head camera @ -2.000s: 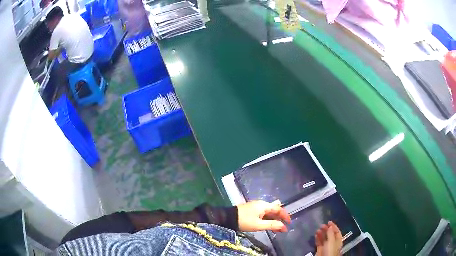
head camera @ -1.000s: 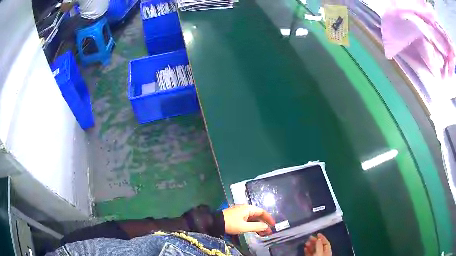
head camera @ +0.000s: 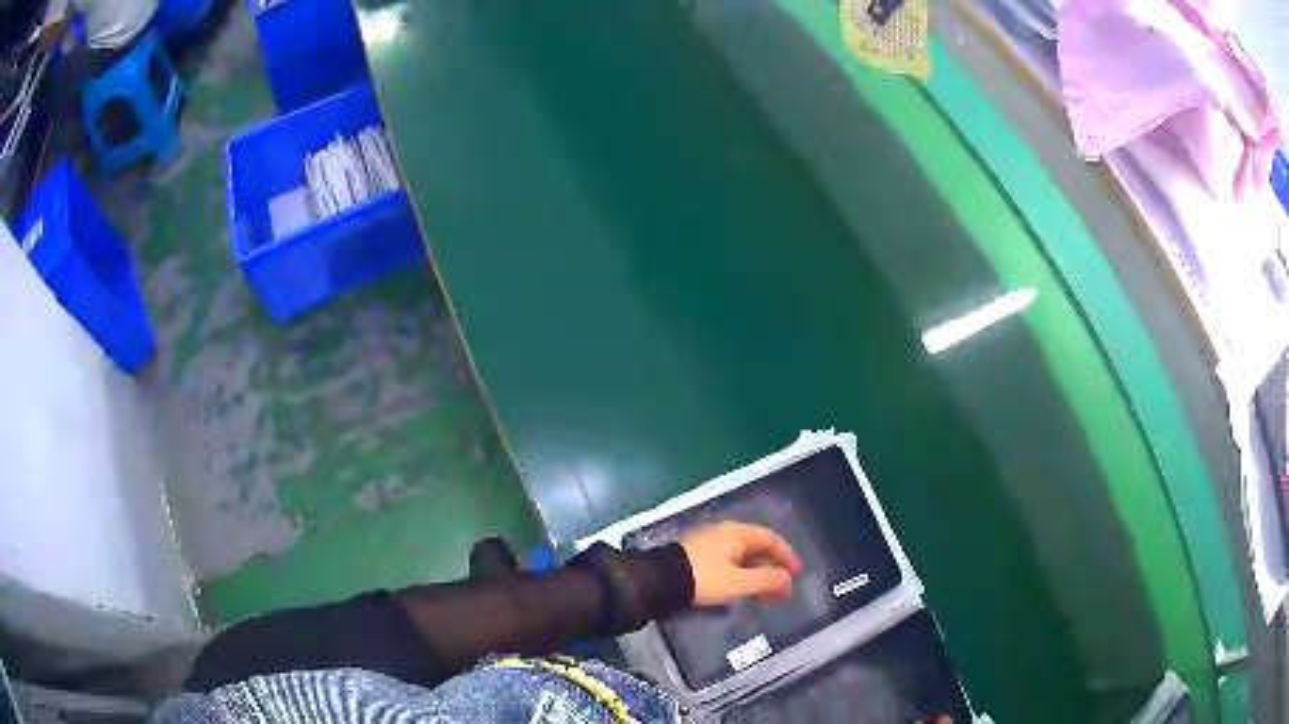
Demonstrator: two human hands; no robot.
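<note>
A dark tablet (head camera: 827, 516) lies on a pale sleeve or sheet on the green bench at the lower right. A small white label (head camera: 851, 583) is on its screen, and another label (head camera: 748, 651) is near its lower edge. A second dark tablet (head camera: 862, 682) lies beside it, cut off by the bottom edge. My left hand (head camera: 742, 563), in a sheer black sleeve, is over the first tablet with fingers loosely bent and nothing visible in it. Of my right hand, only a fingertip (head camera: 936, 720) shows at the bottom edge.
The glossy green bench (head camera: 636, 269) stretches away ahead. A blue crate (head camera: 332, 255) with pale thin units stands on the floor to the left, near a blue stool (head camera: 130, 106). A pink cloth (head camera: 1138, 78) and papers lie on the right-hand shelf.
My left hand has moved from the tablet's lower left edge onto its screen. My right hand has dropped almost out of the picture. The view has shifted, with the crates farther left.
</note>
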